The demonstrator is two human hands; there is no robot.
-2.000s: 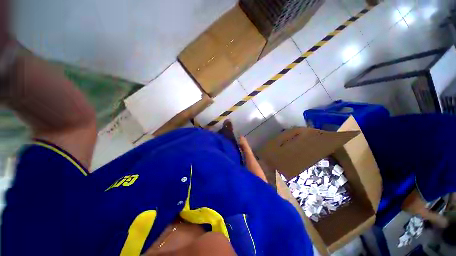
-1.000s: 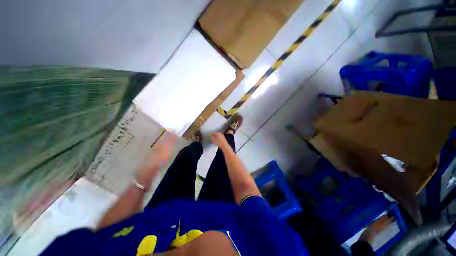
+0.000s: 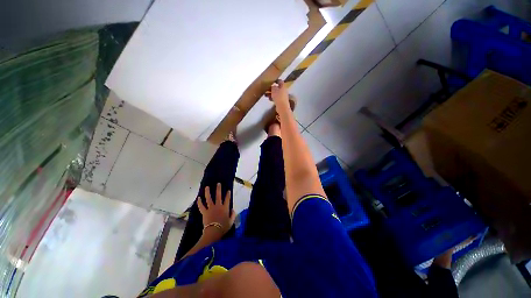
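Observation:
A large white flat box or board lies across the upper middle, with a brown cardboard edge along its lower right side. My left hand is on my thigh, fingers spread, and holds nothing. My right hand is reached forward above my shoe, beside the brown edge and the striped floor tape. Its fingers look bent, but it is small and blurred, and I cannot tell whether it holds anything.
Green wrapped stack at left, beside a pale panel with dark print and a white surface. Brown carton, blue stools or crates and another person's hand at right. Black-and-yellow tape crosses the floor.
My view has moved closer to the white board. My right arm has stretched further forward. My left hand has come back from beside the board onto my thigh. The right-hand carton now shows its printed side.

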